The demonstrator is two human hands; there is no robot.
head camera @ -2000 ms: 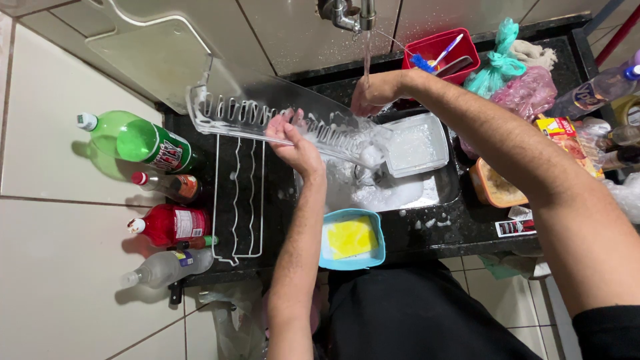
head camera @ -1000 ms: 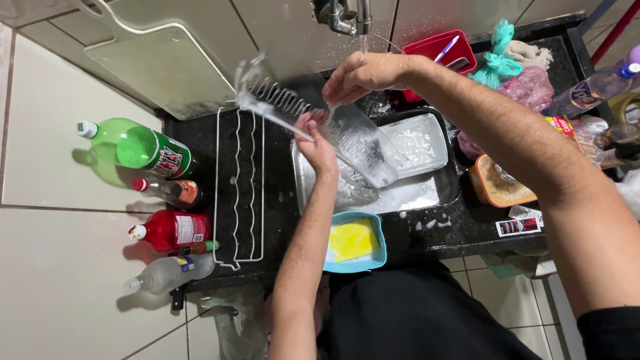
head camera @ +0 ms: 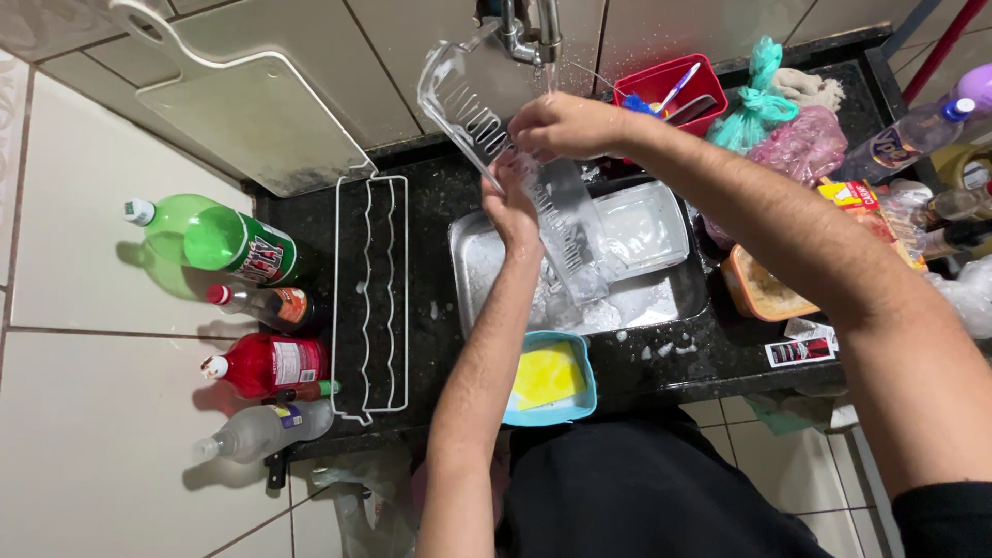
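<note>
My left hand (head camera: pixel 513 203) grips the edge of a clear plastic slotted tray (head camera: pixel 570 232), which hangs tilted over the sink. Against the tray's slotted upper part rests my right hand (head camera: pixel 559 128), fingers bent, just below the faucet (head camera: pixel 549 35); whether it grips the tray cannot be told. Water runs from the spout onto this hand. Under the tray, a metal pan (head camera: pixel 469 256) lies in the sink, with a clear rectangular container (head camera: pixel 643 229) inside it. A light-blue tub (head camera: pixel 587 387) holding a yellow sponge (head camera: pixel 549 375) stands at the counter's front edge.
A white wire rack (head camera: pixel 404 294) lies left of the sink, beside several bottles, including a green one (head camera: pixel 205 232). A white cutting board (head camera: pixel 232 116) leans on the wall. Behind the sink is a red bin (head camera: pixel 659 77); to the right are plastic bags (head camera: pixel 802 143) and an orange container (head camera: pixel 763 291).
The slotted tray has swung to a steeper slant, and its foam has thinned. My right hand has moved off the faucet stream and back under it.
</note>
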